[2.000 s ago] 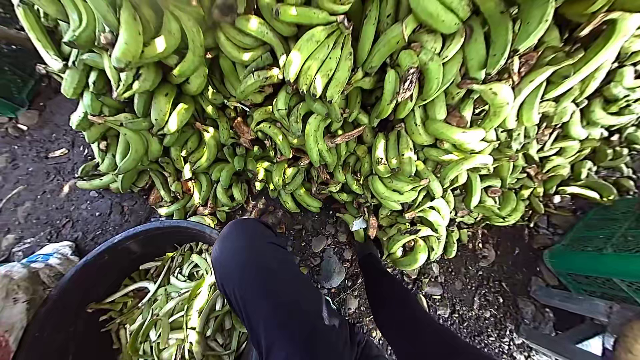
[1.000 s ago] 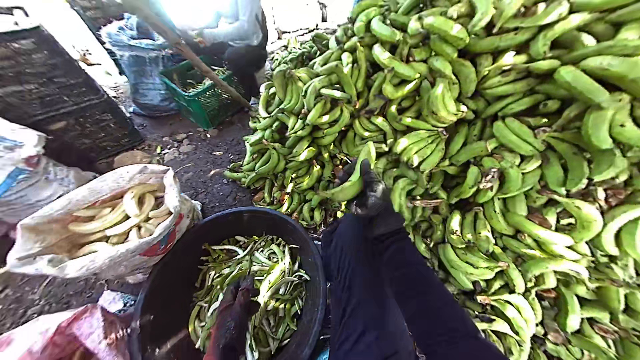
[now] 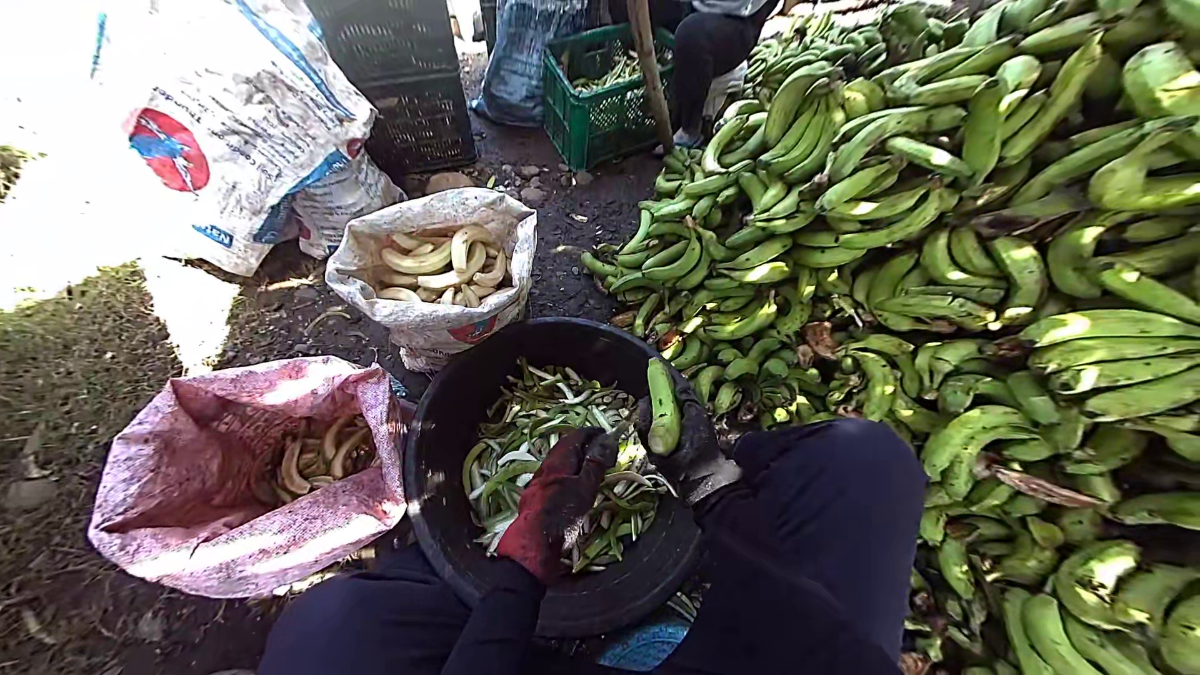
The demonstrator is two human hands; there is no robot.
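My right hand (image 3: 689, 441), in a dark glove, grips a green plantain (image 3: 664, 407) above the right side of a black round tub (image 3: 433, 469). Close beside it, over the tub, my left hand (image 3: 561, 497) wears a red and dark glove and has its fingers curled; whether something thin is in them cannot be seen. Green and whitish peel strips (image 3: 534, 412) lie in the tub below both hands. To the right rises a large heap of green plantains (image 3: 872, 225).
Behind the tub stands a white sack (image 3: 422, 328) with peeled plantains (image 3: 450, 267). At its left is a pink sack (image 3: 169, 469) holding more. Farther back are large white sacks (image 3: 253, 122), dark crates (image 3: 412, 94), a green crate (image 3: 600, 117), a wooden pole (image 3: 649, 70) and a seated person (image 3: 708, 56).
The view has swung left from the heap. A second ago my right hand held a green plantain by the heap, away from my left hand; now it holds one over the tub, close to my left hand.
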